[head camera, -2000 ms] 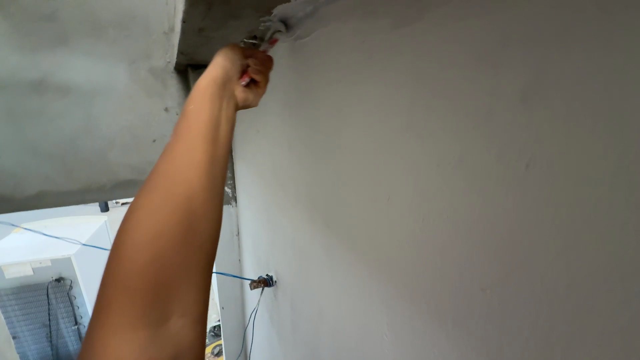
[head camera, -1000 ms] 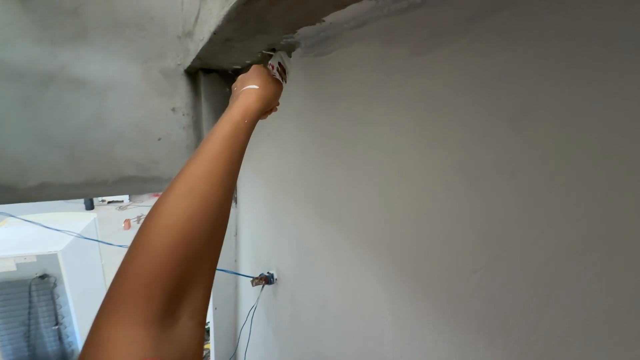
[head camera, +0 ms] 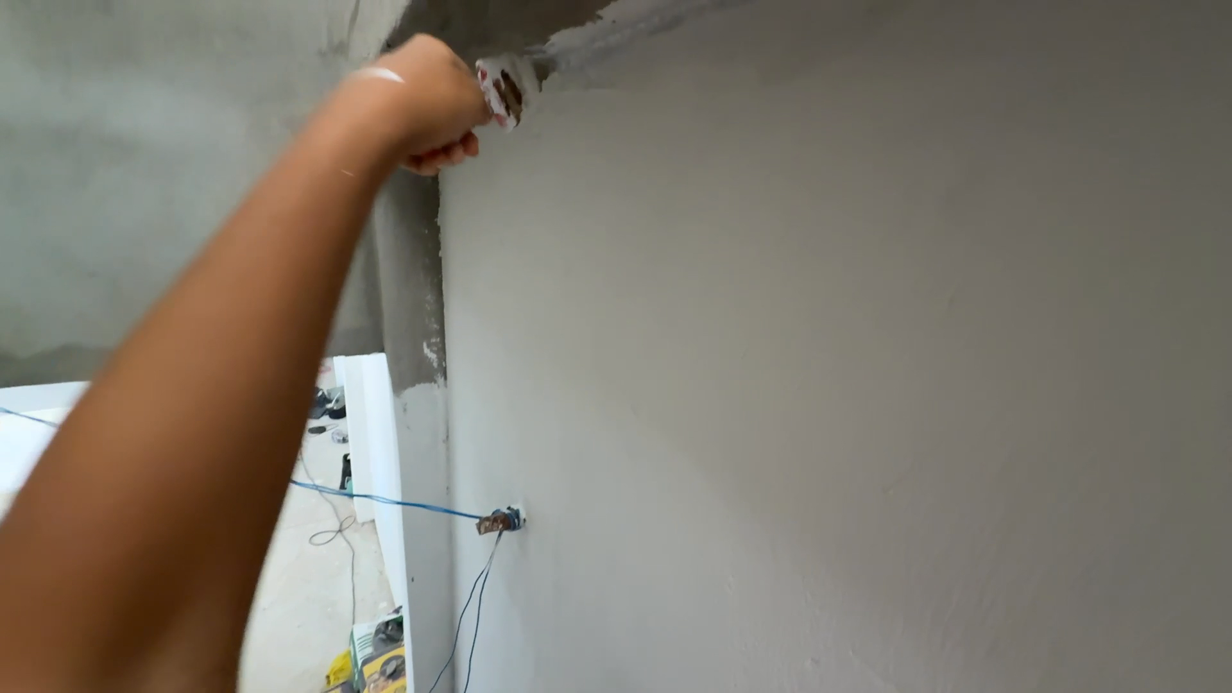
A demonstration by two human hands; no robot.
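My left hand [head camera: 428, 101] is raised at the upper left, closed around a putty-smeared hand tool, apparently a putty knife [head camera: 506, 91]. White and reddish parts of the tool show beyond my knuckles, close to the corner where the pale wall [head camera: 818, 318] meets the rough grey underside above. A fresh-looking grey-white strip of putty [head camera: 626, 37] runs along that top edge to the right of the tool. White smears mark the back of my hand. The tool's working edge cannot be made out. My right hand is out of the frame.
Blue wires [head camera: 404, 502] cross an opening to an electrical box [head camera: 500, 521] in the wall, with thin wires hanging below. Beyond a white panel edge [head camera: 371, 433], a cable [head camera: 351, 553] and bags [head camera: 380, 659] lie on the floor. A grey concrete surface [head camera: 183, 192] fills the upper left.
My left hand has stayed high at the corner, with the tool in it, while its wrist has turned. The view has shifted somewhat, showing more of the floor through the opening.
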